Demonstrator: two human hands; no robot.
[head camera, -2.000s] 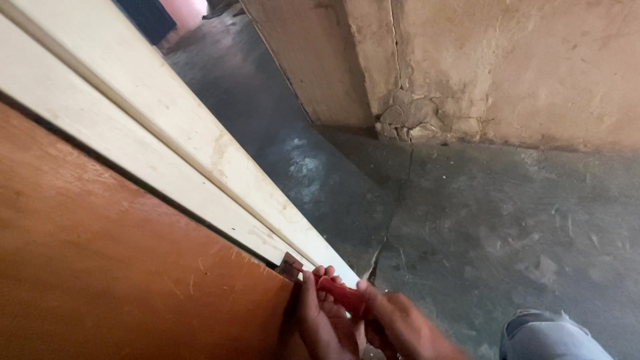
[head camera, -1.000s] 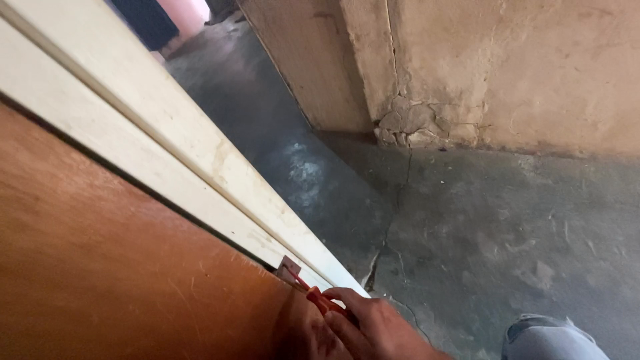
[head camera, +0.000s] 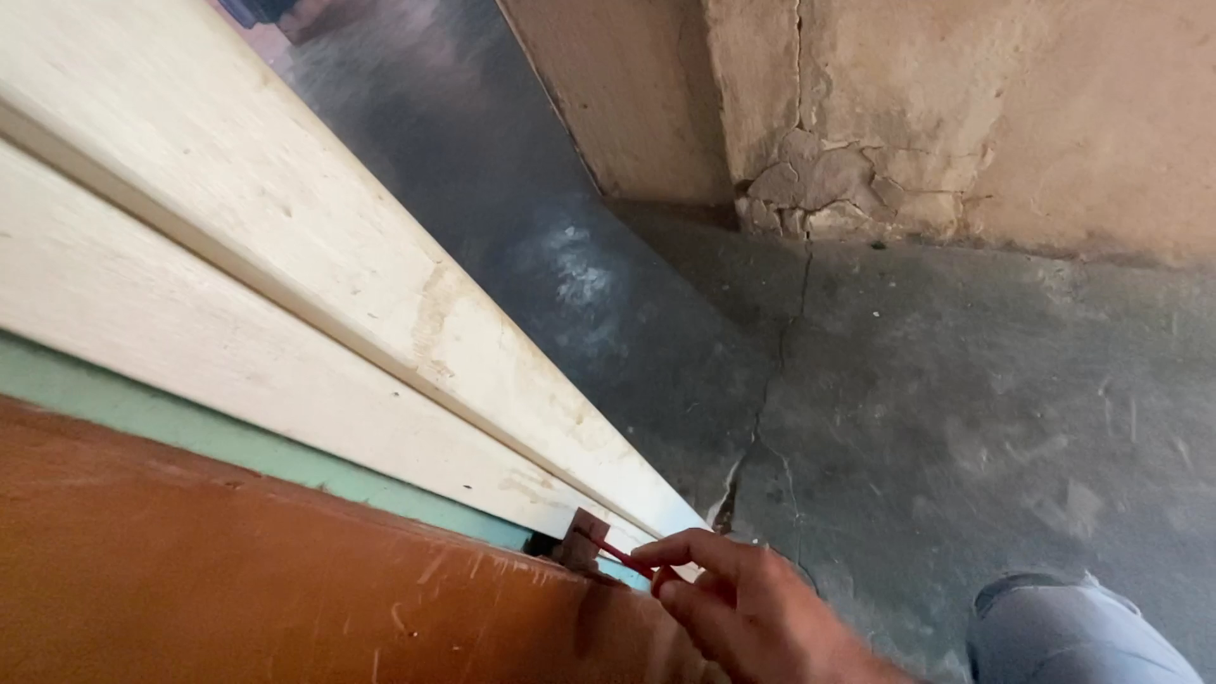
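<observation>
My right hand (head camera: 750, 598) grips a red-handled screwdriver (head camera: 627, 559) between thumb and fingers at the bottom centre. The screwdriver's tip points at a small brown metal hinge (head camera: 586, 534), touching it or close to it. The hinge bridges the edge of an orange-brown wooden door (head camera: 285, 579) and the cream door frame (head camera: 399, 351). A pale green strip (head camera: 237, 437) shows between door and frame. My left hand is out of sight.
Beyond the frame lies a dark grey floor (head camera: 950, 427) with a long crack. A stained wall (head camera: 1092, 123) with broken plaster at its base stands at the upper right. A knee in pale blue cloth (head camera: 1073, 632) shows at the lower right.
My left hand, beside the screwdriver two seconds ago, has gone out of view. The gap between door and frame has widened, now showing the green strip.
</observation>
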